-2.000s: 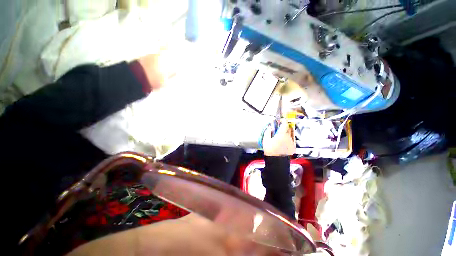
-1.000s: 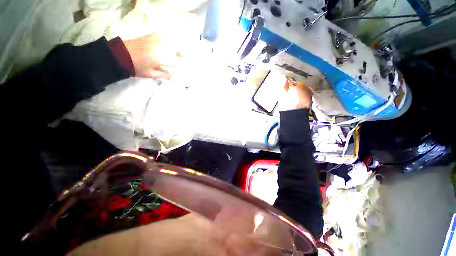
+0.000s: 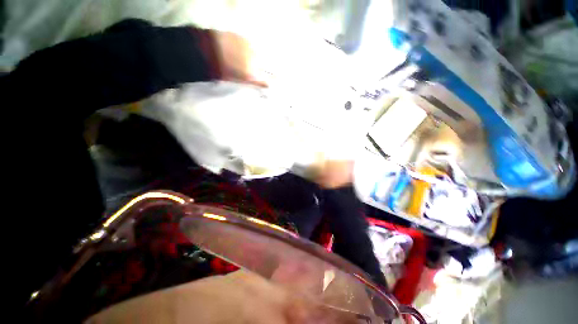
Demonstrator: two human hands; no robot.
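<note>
White cloth [image 3: 234, 130] lies over the table edge in front of me, strongly overexposed and blurred. My left hand [image 3: 241, 58] is on the cloth at the upper left, its fingers lost in the glare. My right hand [image 3: 331, 172] is at the cloth's lower right part by the table edge; its fingers are blurred and washed out, so I cannot tell whether they grip it. The white sewing machine [image 3: 469, 69] with its blue stripe stands at the upper right. Its needle area is hidden by glare.
A phone [image 3: 398, 125] lies on the machine bed. The supply tray [image 3: 451, 209] at the table edge holds a yellow item [image 3: 418, 195] and blue handles [image 3: 390, 187]. Below are a red bin [image 3: 411, 266] and white scraps [image 3: 472, 285]. Pink-framed glasses block the lower view.
My right hand has moved left from beside the phone to the cloth at the table edge. The view has shifted, so the machine and tray appear further right and lower.
</note>
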